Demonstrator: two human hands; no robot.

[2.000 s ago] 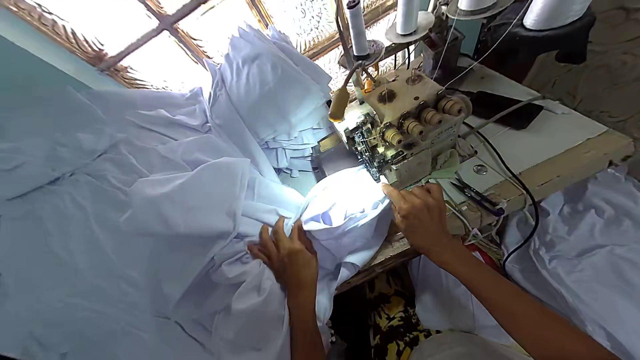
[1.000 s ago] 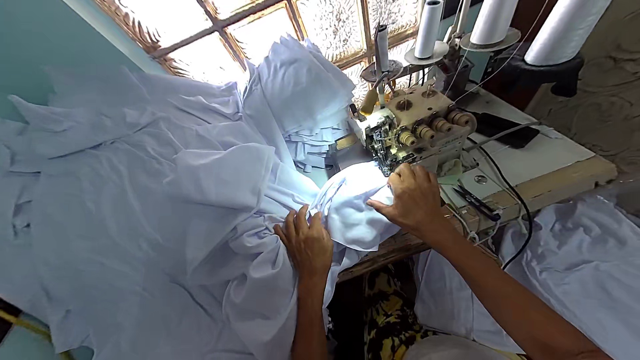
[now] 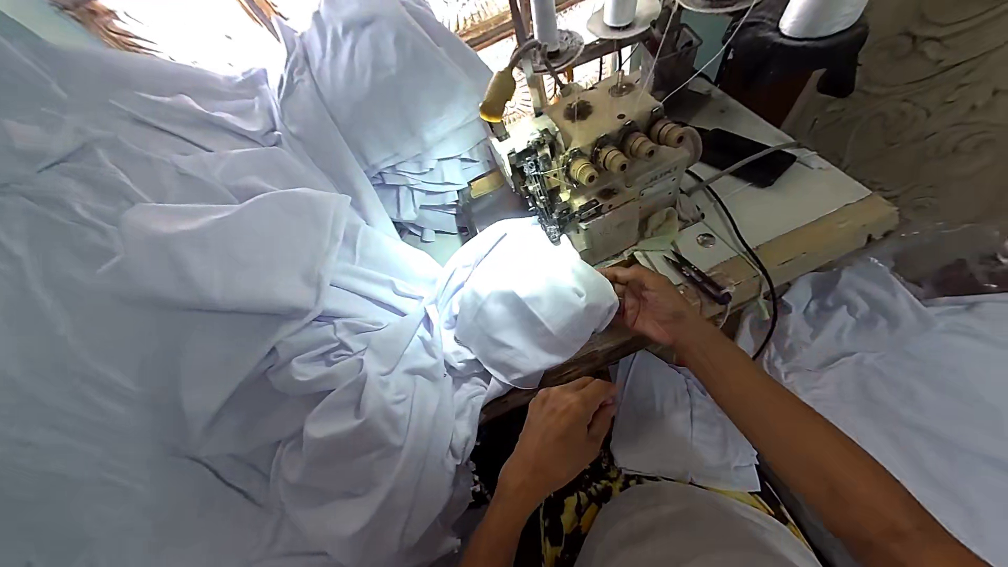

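Note:
White fabric (image 3: 524,303) lies bunched under the presser foot area of an overlock sewing machine (image 3: 606,157), lit by its lamp. My right hand (image 3: 650,303) is at the fabric's right edge, fingertips pinching that edge beside the machine's base. Below the table's front edge, over my lap, is my left hand (image 3: 563,421), its fingers curled near a stack of white cloth pieces (image 3: 681,425); whether it holds something cannot be told. Thread snips (image 3: 697,277) lie on the table just right of my right hand.
A large heap of white fabric (image 3: 228,315) covers the left side. Cut white pieces (image 3: 433,181) are piled behind. A black phone (image 3: 744,156), a dark cable (image 3: 748,256) and thread cones (image 3: 823,16) are at the right. More white cloth (image 3: 906,362) hangs beyond the wooden table edge (image 3: 835,228).
My left hand has left the fabric and moved down to the lap, below the table edge. My right hand has shifted from beside the needle area to the fabric's right edge.

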